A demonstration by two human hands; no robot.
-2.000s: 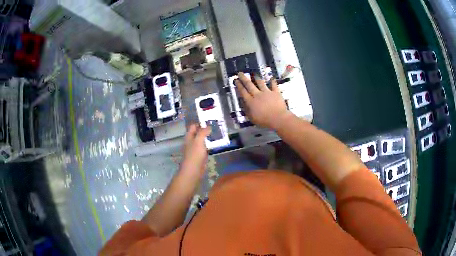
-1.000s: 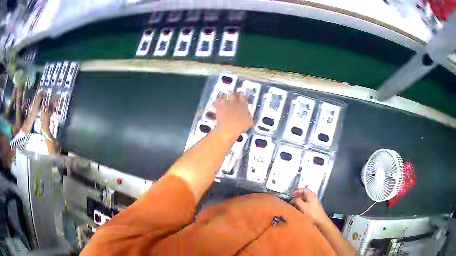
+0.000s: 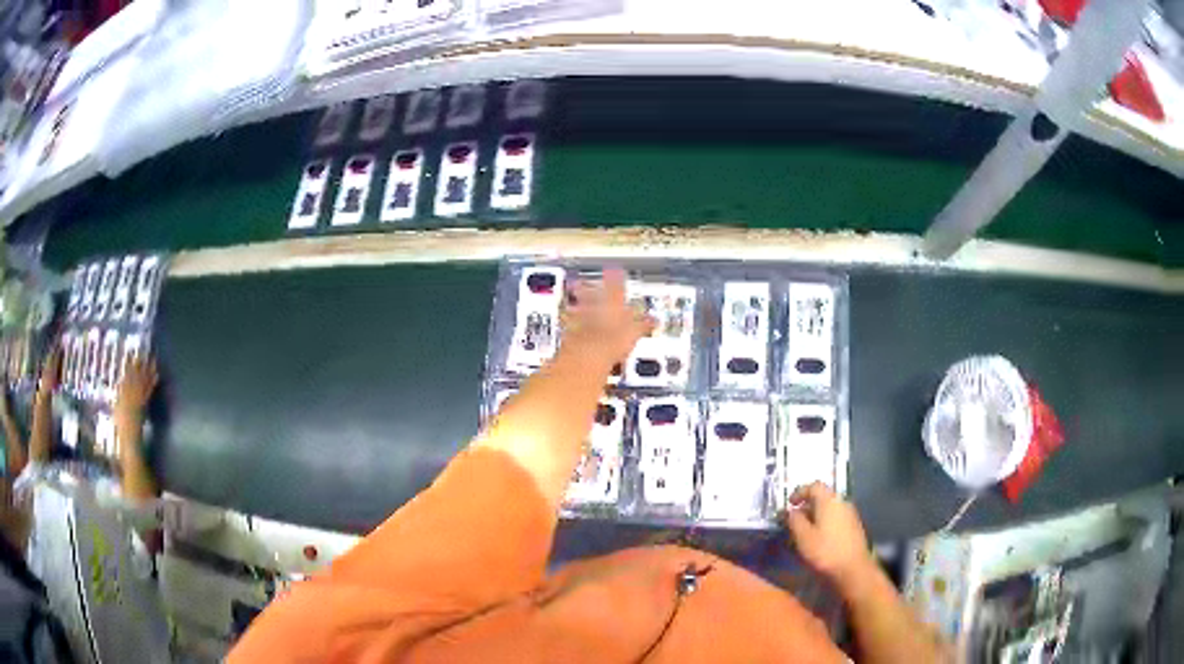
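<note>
A clear blister tray [image 3: 847, 350] holds white phone units in two rows on the dark green belt. My left hand [image 3: 604, 324] reaches over the back row, between the far-left phone unit [image 3: 536, 322] and a white unit [image 3: 665, 332] near its fingertips. It covers the second pocket; whether its fingers grip a unit cannot be told. My right hand [image 3: 827, 529] is at the tray's near right corner, its fingertips by the lower end of the last front-row phone unit [image 3: 810, 448]; its grip is unclear. My left forearm partly hides the front row's left end.
A white fan [image 3: 978, 422] and red bag [image 3: 1036, 444] stand right of the tray. Beyond the pale rail [image 3: 390, 247] lie more phone units [image 3: 404, 184]. Another person's hand [image 3: 134, 385] is over units at far left. A grey metal bar [image 3: 1026, 143] slants at upper right. Machines border the near side.
My view has turned from the machine, where my left hand was at a phone unit, to the belt. Over the last second, my left hand has stayed over the back row and my right by the corner.
</note>
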